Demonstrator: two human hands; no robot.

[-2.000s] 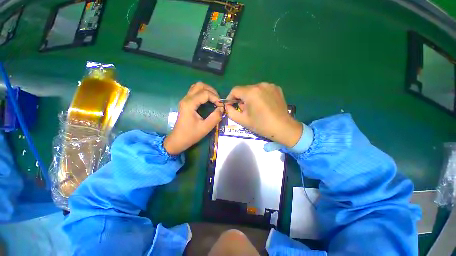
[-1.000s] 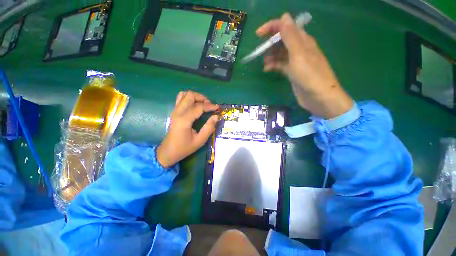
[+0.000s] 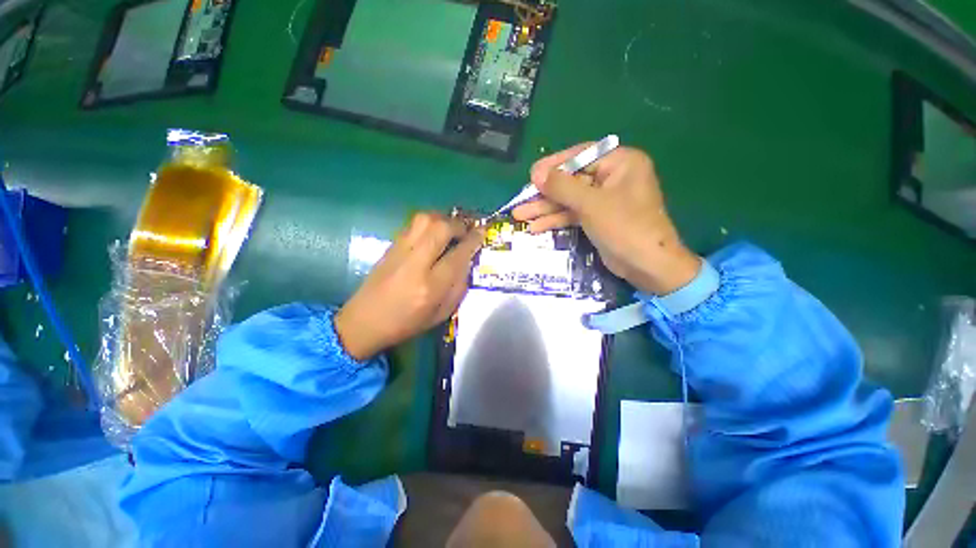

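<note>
The open tablet (image 3: 524, 364) lies in front of me, its mainboard (image 3: 527, 260) at the far end and a silver-white panel nearer me. My right hand (image 3: 612, 209) holds the silver tweezers (image 3: 578, 161), tips pointing down-left at the tablet's top left corner. My left hand (image 3: 412, 280) is at that same corner, thumb and fingers close together beside the tweezer tips. What lies between the left fingertips is too small to tell. A pale blue wrist strap (image 3: 685, 291) is on my right wrist.
Amber film sheets (image 3: 187, 219) lie left, half in a clear plastic bag (image 3: 161, 332). Other tablets (image 3: 401, 64) lie across the far side and at right (image 3: 936, 150). A white sheet (image 3: 651, 455) is right of the tablet. A dark blue tray (image 3: 41, 236) and another person's blue sleeve (image 3: 16, 396) are at left.
My right hand has come down from the upper right, bringing the tweezer tips to the tablet's top left corner. My left fingers have closed in there. The far tablets have shifted slightly in view.
</note>
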